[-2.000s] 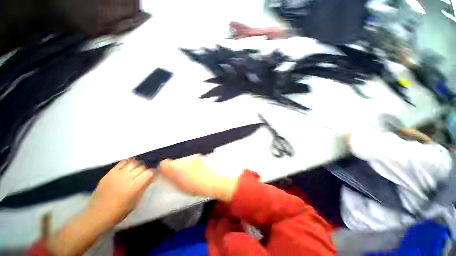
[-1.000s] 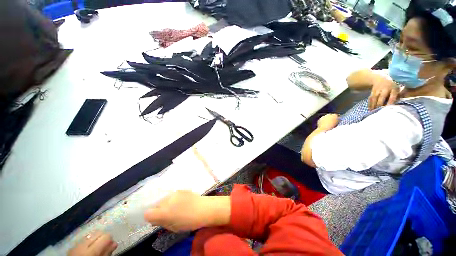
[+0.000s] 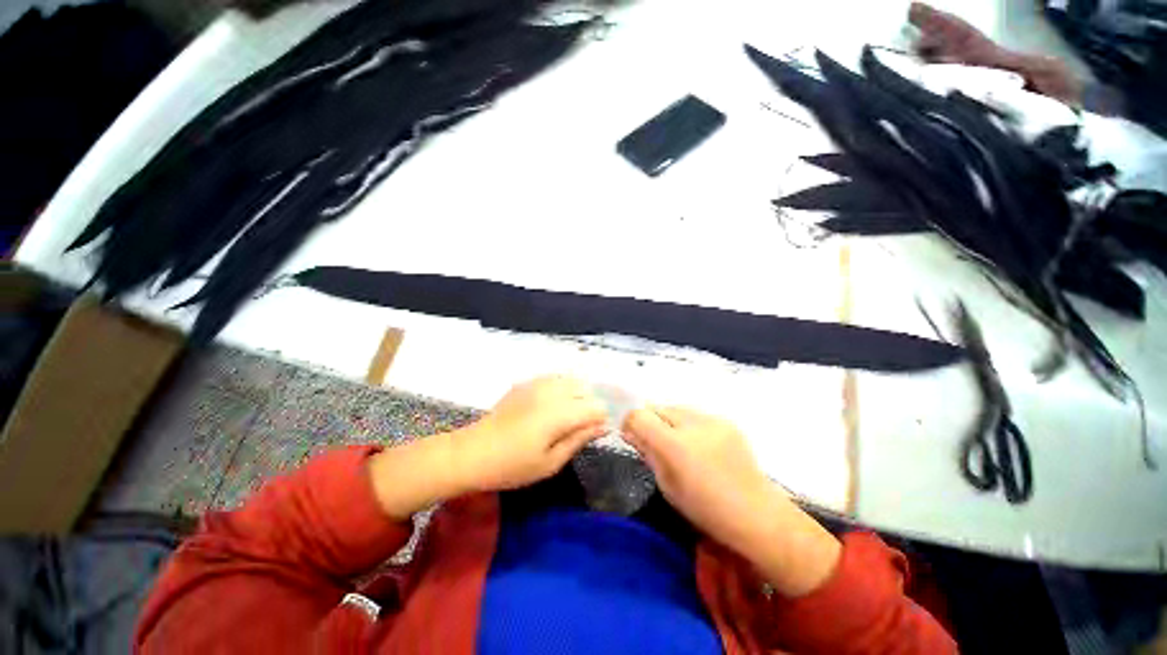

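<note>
A long black cloth strip with pointed ends lies flat across the table in front of me. A thin white layer shows along its near edge. My left hand and my right hand are close together at the table's near edge, below the strip and apart from it. Their fingertips pinch a small pale grey, see-through piece; its shape is hard to make out. Black scissors lie closed or nearly closed at the strip's right end, handles toward me.
A pile of long black strips lies at the left. Another black pile fans out at the right. A black phone lies between them. A reddish-brown cloth is behind the right pile. A cardboard box stands at the left table edge.
The view has swung left, and the person at the right is out of it. My hands were on the strip two seconds ago; now they are together below it.
</note>
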